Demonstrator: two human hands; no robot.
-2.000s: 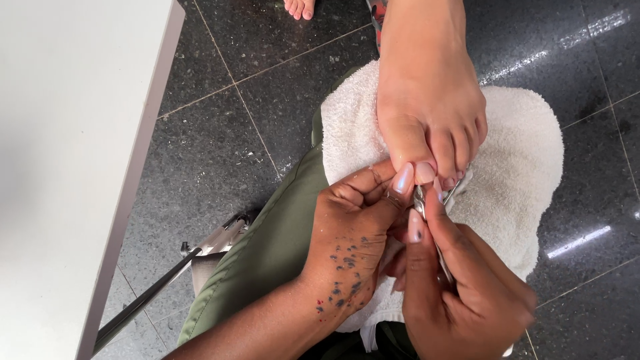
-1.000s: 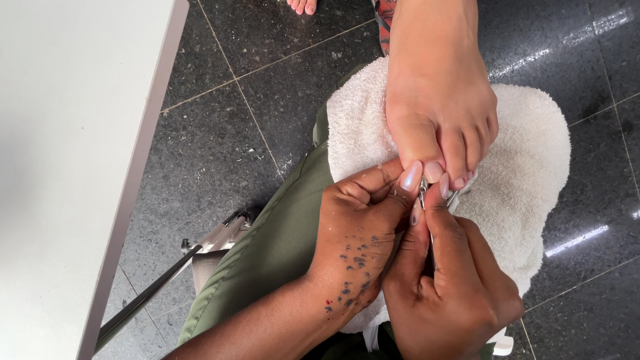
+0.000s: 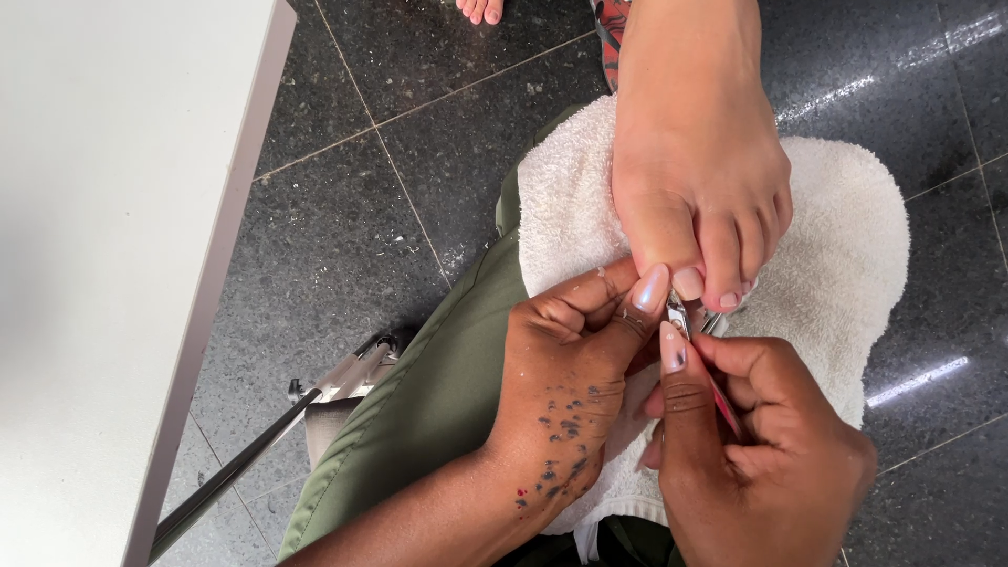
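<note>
Another person's bare foot [image 3: 693, 157] rests over a white terry towel [image 3: 843, 236] with its toes pointing down the view. My left hand [image 3: 571, 378] has its thumb and bent fingers pressed on the inner side of the big toe. Metal cuticle nippers [image 3: 677, 315] are held in my right hand [image 3: 756, 441], their tips touching the corner of the big toenail [image 3: 687, 283]. A second slim metal tool [image 3: 711, 321] shows beside the nippers, partly hidden by my right fingers; what holds it cannot be told.
A white tabletop [image 3: 118, 236] fills the left side. Green trousers [image 3: 425, 394] lie under the towel. Below the table edge are a metal rod [image 3: 236, 472] and a stand's joint [image 3: 366, 366]. Toes of another foot [image 3: 480, 9] show at the top, above dark floor tiles [image 3: 339, 228] with small pale bits.
My right hand has turned, and its thumb now lies along the nippers. My left hand stays at the big toe.
</note>
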